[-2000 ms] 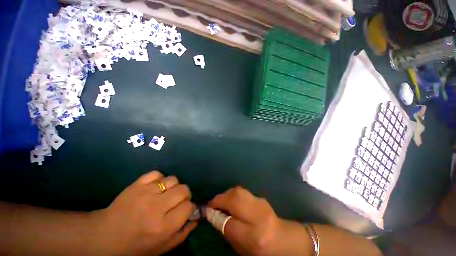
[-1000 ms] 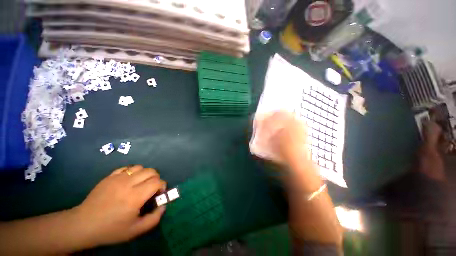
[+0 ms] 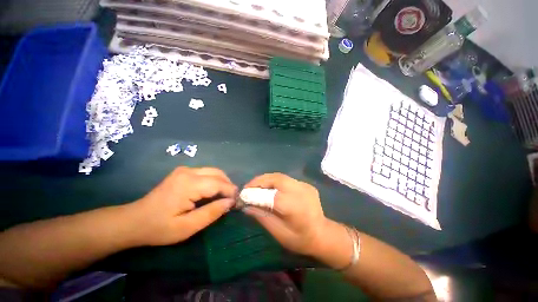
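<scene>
My left hand (image 3: 187,203) and my right hand (image 3: 289,215) meet fingertip to fingertip above the near table. A small dark piece shows faintly between the fingertips; most of it is hidden. A finger of my right hand wears a white wrap. A green grooved plate (image 3: 236,250) lies flat below my hands, partly covered by them. The white pad (image 3: 354,135) at the right bears rows of small square components (image 3: 407,153). Small peeled liners (image 3: 127,88) lie in a large pile at the left, with a few loose ones nearer.
A blue bin (image 3: 44,94) stands at the left. Stacked trays (image 3: 224,29) are at the back, with a stack of green plates (image 3: 298,91) before them. A black roll (image 3: 413,23), a clear bottle (image 3: 439,47), a yellow pen (image 3: 438,85) and beige scraps (image 3: 458,127) lie back right.
My right hand has moved from the white pad back to my left hand, and their fingertips now meet. The two white-faced squares seen by my left fingers are hidden. The camera view has shifted.
</scene>
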